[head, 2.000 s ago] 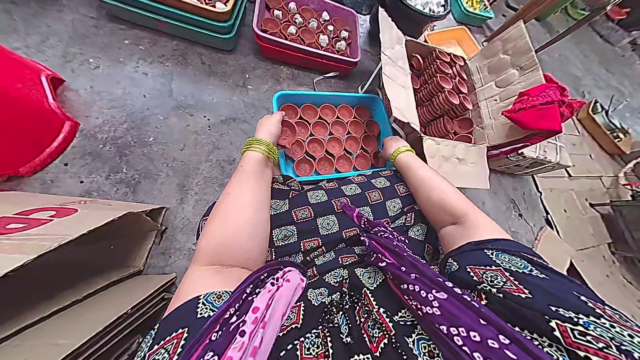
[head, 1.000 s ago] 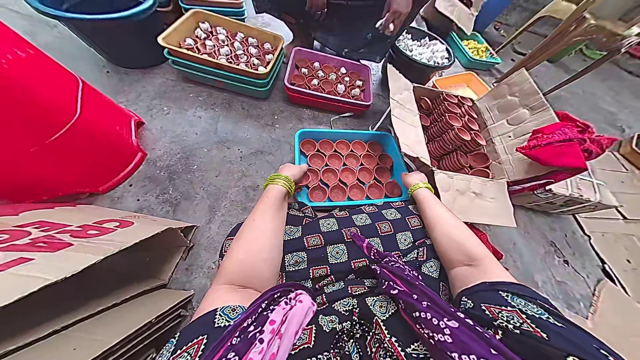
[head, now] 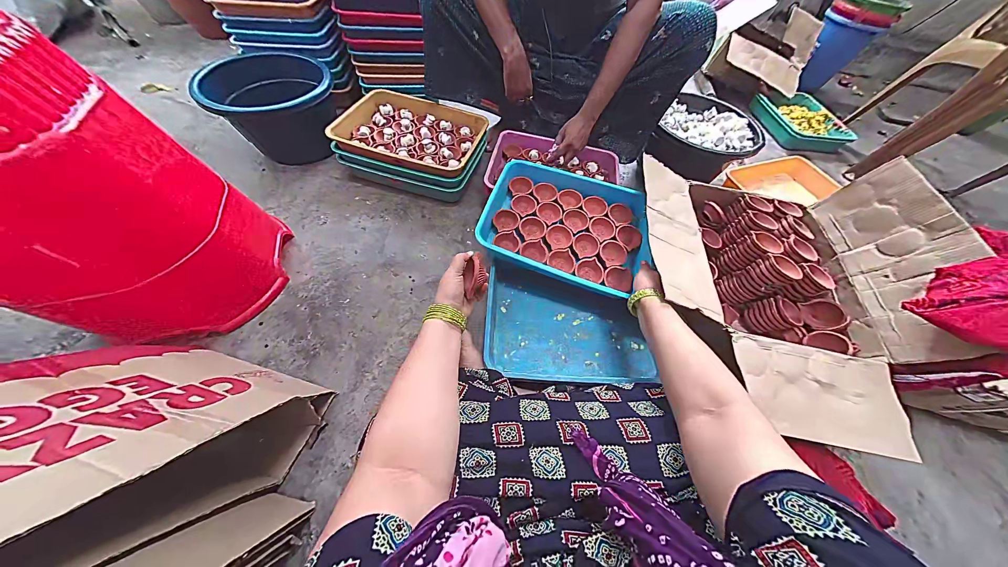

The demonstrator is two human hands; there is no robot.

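Observation:
Rows of small clay cups (head: pixel 559 236) fill a blue plastic tray (head: pixel 504 256), which is tilted and overlaps the far part of another blue tray (head: pixel 571 331) at my lap. My right hand (head: pixel 647 282) grips the filled tray at its near right corner. A short stack of clay cups (head: pixel 475 277) is in my left hand (head: pixel 457 285), beside the filled tray's near left corner. The lower tray shows a bare, speckled bottom. Right of the trays, an open cardboard box (head: pixel 685 236) holds many stacked clay cups (head: pixel 776 268).
A person's hand (head: pixel 573 135) reaches into a pink tray (head: pixel 498 161) of cups just beyond. Left of it are a tan tray (head: pixel 339 126) and a dark tub (head: pixel 264 118). A red plastic object (head: pixel 142 197) and cardboard (head: pixel 181 409) lie left; a tub of white pieces (head: pixel 709 126) stands back right.
The filled tray has moved forward from my lap toward the pink tray, uncovering the lower blue tray. My left hand has come off its rim. The view now takes in more of the far side.

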